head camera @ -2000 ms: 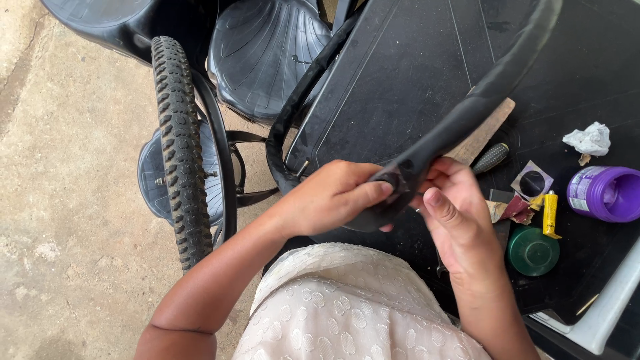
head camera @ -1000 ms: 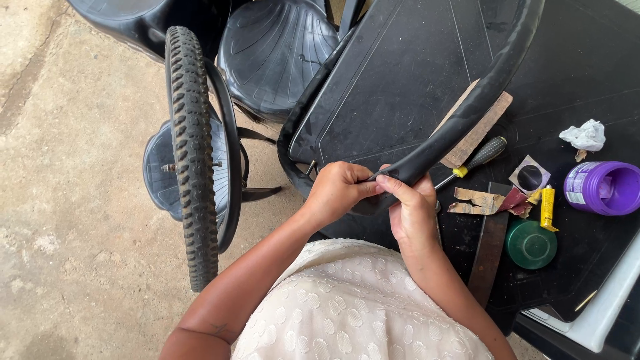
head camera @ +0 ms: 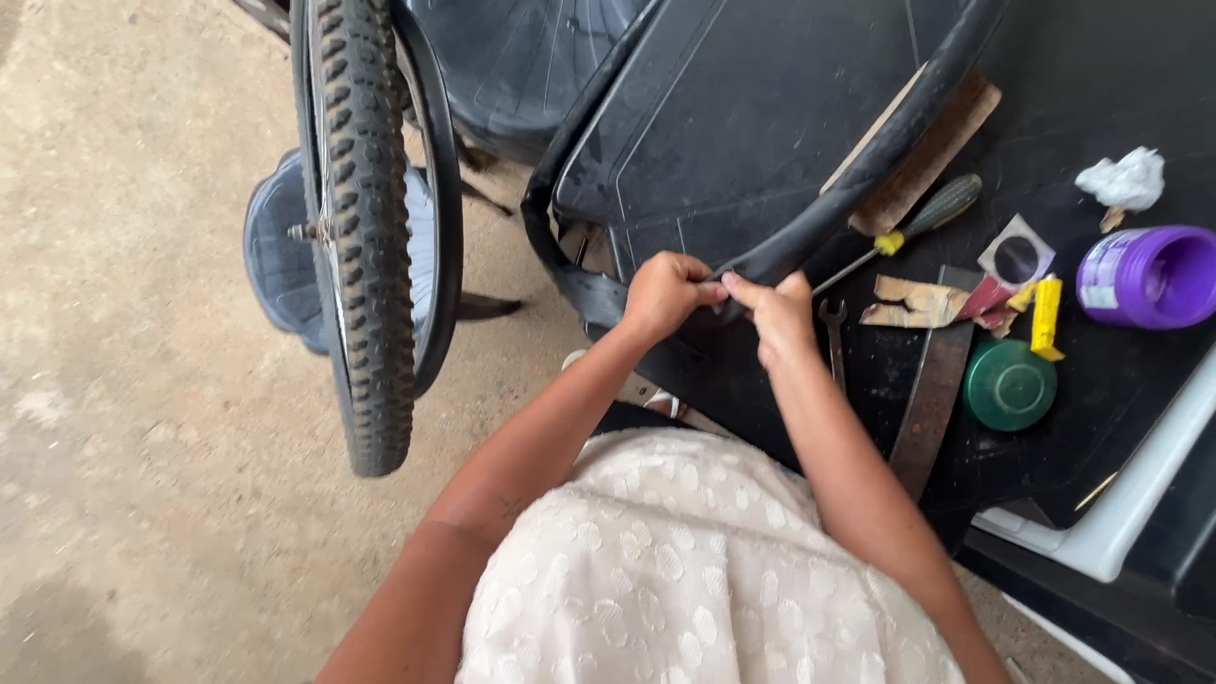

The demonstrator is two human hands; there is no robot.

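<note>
A black rubber inner tube (head camera: 855,180) curves over a black plastic table (head camera: 760,114), its lower part pinched between my two hands. My left hand (head camera: 668,296) grips the tube with thumb and forefinger. Touching it at the fingertips, my right hand (head camera: 777,309) holds the same spot, thumb along the rubber. The tube's other side runs along the table's left corner. Just right of my right hand lie a screwdriver (head camera: 936,209), an open-end wrench (head camera: 834,337) and a flat rusty metal bar (head camera: 926,408). A wooden block (head camera: 936,152) lies partly under the tube.
On the right are a purple jar (head camera: 1149,277), a green round lid (head camera: 1010,385), a yellow tube (head camera: 1045,318), torn sandpaper (head camera: 917,302) and crumpled white material (head camera: 1123,180). A bicycle wheel with a knobby tire (head camera: 366,237) stands left, beside dark plastic stools (head camera: 532,66).
Both hands have come together at one spot on the inner tube; two seconds ago the right hand was more open, its palm turned up. The view has shifted closer to the table.
</note>
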